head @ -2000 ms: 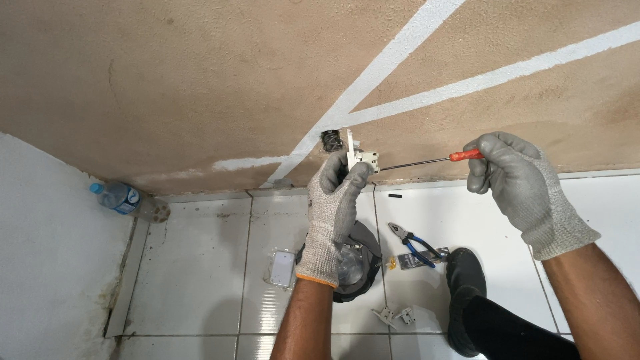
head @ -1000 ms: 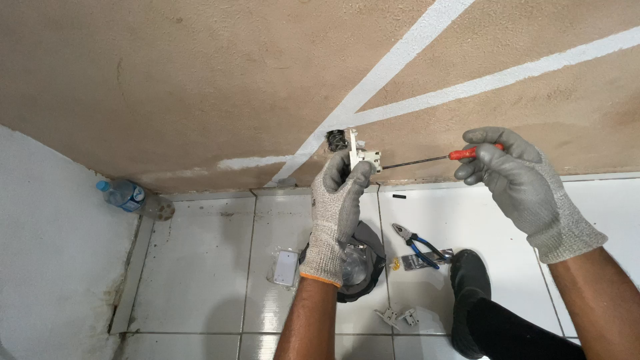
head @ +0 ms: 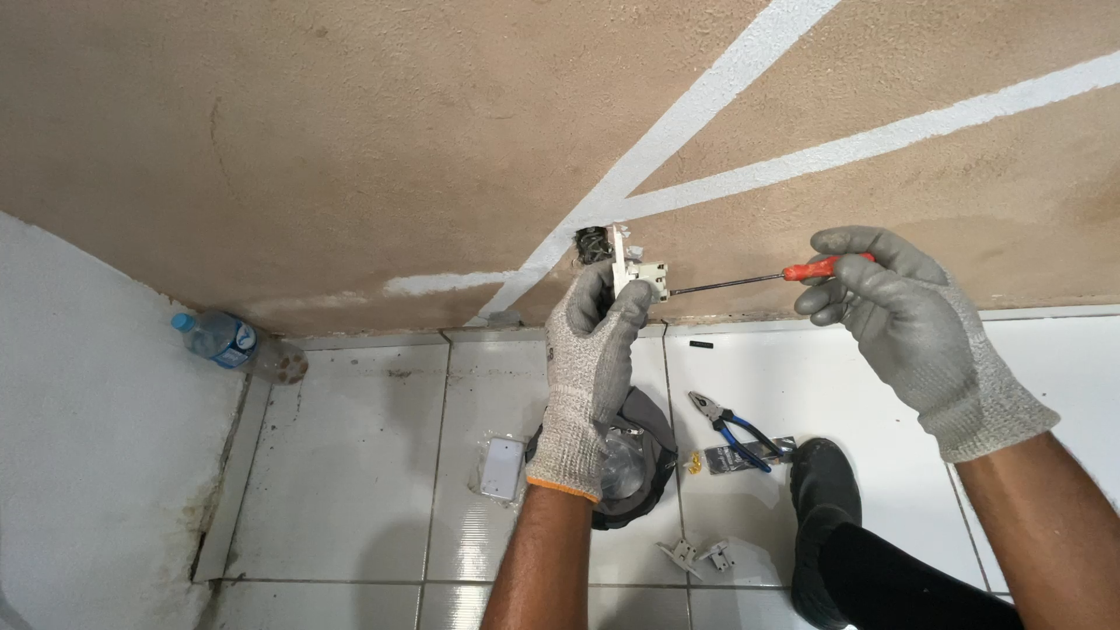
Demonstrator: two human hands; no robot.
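A grey-coated work glove covers my left hand (head: 595, 350), which grips a white electrical socket module (head: 643, 278) on its mounting frame between thumb and fingers. Just behind the module is a wall opening (head: 594, 245) with dark contents. My right hand (head: 901, 324), gloved alike, holds a screwdriver by its red handle (head: 827, 267). The screwdriver's long thin shaft (head: 726, 285) points left, its tip at the right side of the module. Whether the tip sits in a screw is too small to tell.
On the tiled floor lie combination pliers (head: 733, 430) with blue-black handles, a printed packet (head: 744, 457), a grey-black bag (head: 643, 472), a white cover plate in plastic (head: 502, 468) and more socket modules (head: 700, 555). A plastic bottle (head: 236, 344) lies in the corner. A black boot (head: 822, 499) stands at right.
The fingers of my right hand have shifted around the red handle. My left hand keeps hold of the module, with the screwdriver tip still at its right side.
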